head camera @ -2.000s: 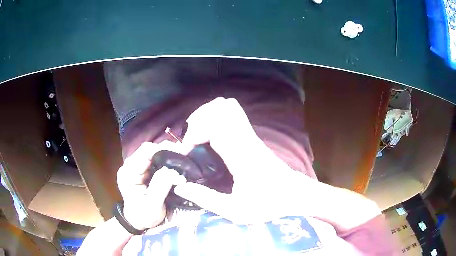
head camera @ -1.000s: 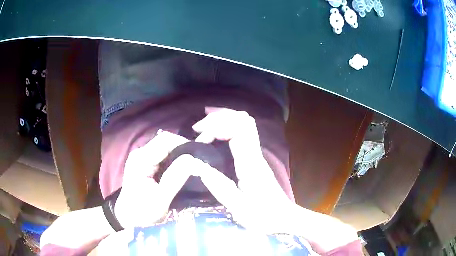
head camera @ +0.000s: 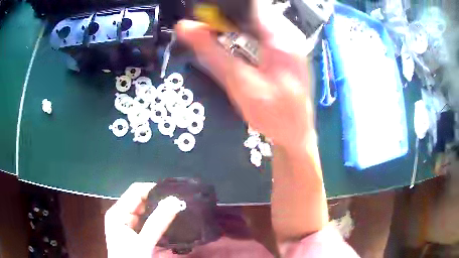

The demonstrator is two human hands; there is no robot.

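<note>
My left hand [head camera: 136, 221] holds the black round housing [head camera: 194, 221] at the bench's front edge, with the thumb over its face and a tiny white part [head camera: 181, 204] by the thumb tip. My right hand [head camera: 256, 75] is raised over the back of the bench, blurred, with its fingers around the thick black barrel of the electric screwdriver [head camera: 234, 15], which shows a yellow label. The driver's tip is not clear. White retaining rings [head camera: 168, 108] lie in a loose pile. Small white two-eared plates [head camera: 256, 151] lie beside my right forearm.
The blue parts bin [head camera: 350, 101] of small white parts stands at the right. A black housing with three round openings [head camera: 93, 30] stands at the back left. Part of the metal screw feeder [head camera: 241, 45] shows behind my right hand. Clear plastic with white parts [head camera: 420, 50] lies far right.
The view has lifted to the bench. My right hand has left the housing and gone up to the screwdriver. My left hand still holds the housing, now by the bench edge.
</note>
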